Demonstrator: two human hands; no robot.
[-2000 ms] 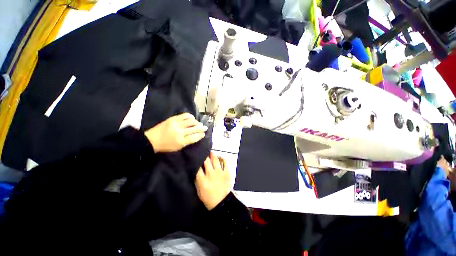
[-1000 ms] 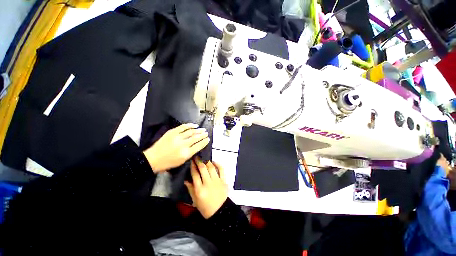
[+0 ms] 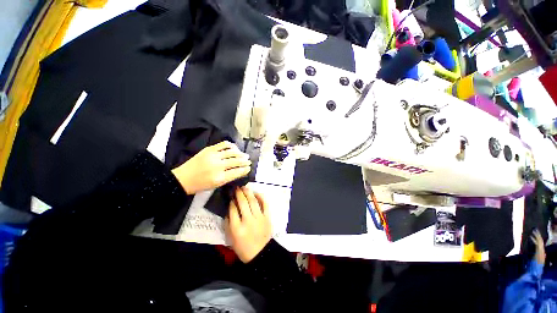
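A black fabric panel [image 3: 211,92] runs along the left side of the white sewing machine [image 3: 342,116], its edge at the presser foot [image 3: 251,144]. My left hand [image 3: 214,168] lies flat on the fabric just below the foot, fingers towards the needle. My right hand [image 3: 248,223] is below it, thumb and fingertips at the fabric's lower edge; the fingertips pinch or press the edge, I cannot tell which. The needle tip is hidden by the machine head and fabric.
Stacked black cut pieces [image 3: 104,110] lie at left beside yellow material [image 3: 30,82]. A black rectangle [image 3: 327,195], a red and blue thin item [image 3: 377,214] and a card [image 3: 447,227] lie right of the needle. Thread cones [image 3: 400,64] stand behind. A person's blue sleeve [image 3: 524,292] shows at lower right.
The fabric has moved up past the foot, and its lower end now shows above bare white table. My left hand has shifted slightly up. The other person's arm at right has moved down.
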